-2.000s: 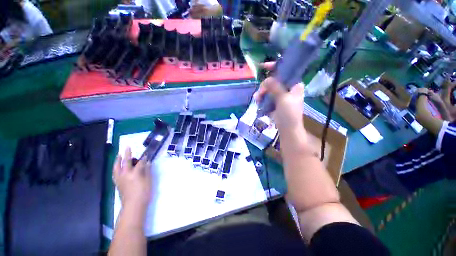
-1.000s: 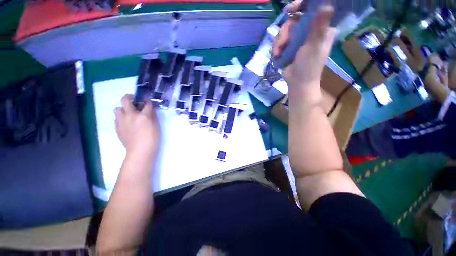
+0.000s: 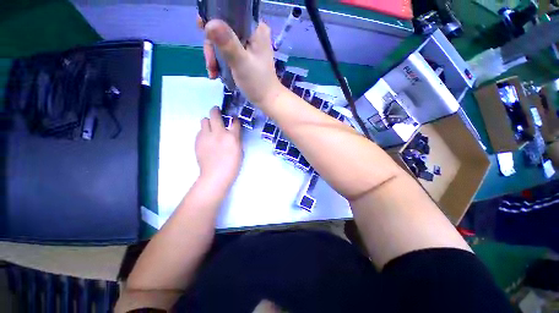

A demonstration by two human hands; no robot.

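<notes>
My right hand (image 3: 248, 61) grips the grey electric screwdriver (image 3: 230, 18), upright above the leftmost housing; its bit is hidden or too small to see. My left hand (image 3: 219, 143) lies on the white sheet (image 3: 184, 183) with its fingertips at the near end of the leftmost channel housing (image 3: 227, 121). Most of that housing is hidden behind the screwdriver and hand. Several more channel housings with black strips (image 3: 282, 147) stand in a staggered row to the right, partly under my right forearm. One end (image 3: 307, 202) lies nearest me.
The black parts tray (image 3: 73, 183) with black strips is at left. The white screw feeder (image 3: 417, 76) and open small-parts carton (image 3: 469, 168) are at right. The screwdriver cable (image 3: 331, 55) crosses in front. A grey ledge (image 3: 153, 23) runs behind. Another brown carton (image 3: 493, 113) stands farther right.
My right hand has brought the screwdriver left and down, from beside the feeder to above the leftmost housing. My left hand stays at that housing's near end. The view has shifted.
</notes>
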